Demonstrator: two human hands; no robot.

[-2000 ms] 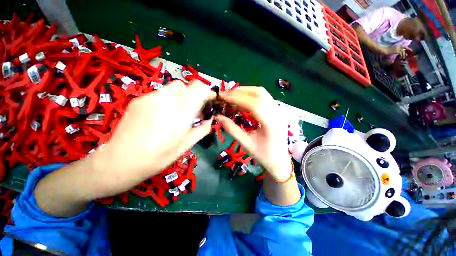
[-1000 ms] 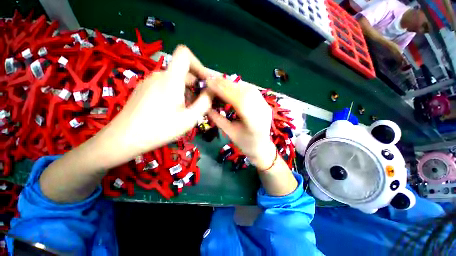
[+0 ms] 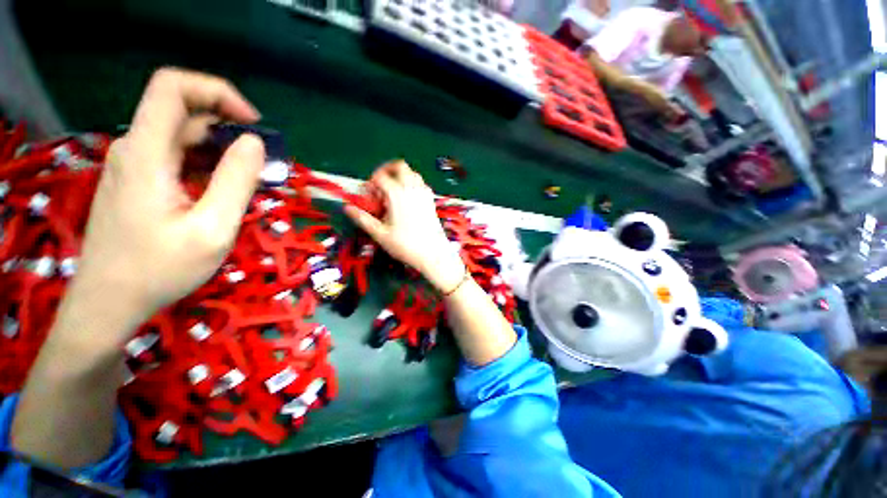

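My left hand (image 3: 156, 209) is raised at the left, holding a small dark watch-like unit (image 3: 255, 142) between thumb and fingers. My right hand (image 3: 410, 222), right of it, grips a red spring clamp (image 3: 331, 189) that points left towards the unit. A white-labelled tip lies just under the unit; blur hides whether they touch. A large heap of red clamps (image 3: 238, 340) with white labels lies below and around my left hand. A piece with yellow and white patches (image 3: 328, 281) lies at the heap's right edge. A smaller pile of clamps with black blocks (image 3: 477, 255) lies beside my right wrist.
A white panda-faced fan (image 3: 622, 302) stands right of the small pile. Small units (image 3: 451, 167) lie on the green belt (image 3: 331, 107). White (image 3: 457, 44) and red (image 3: 574, 88) grid trays stand across it. A person in pink and white sits beyond; a blue-clothed person is at right.
My hands have moved apart, the left one up and left with the dark unit. My right hand now grips a red clamp. The view has shifted, so the fan and trays appear further left.
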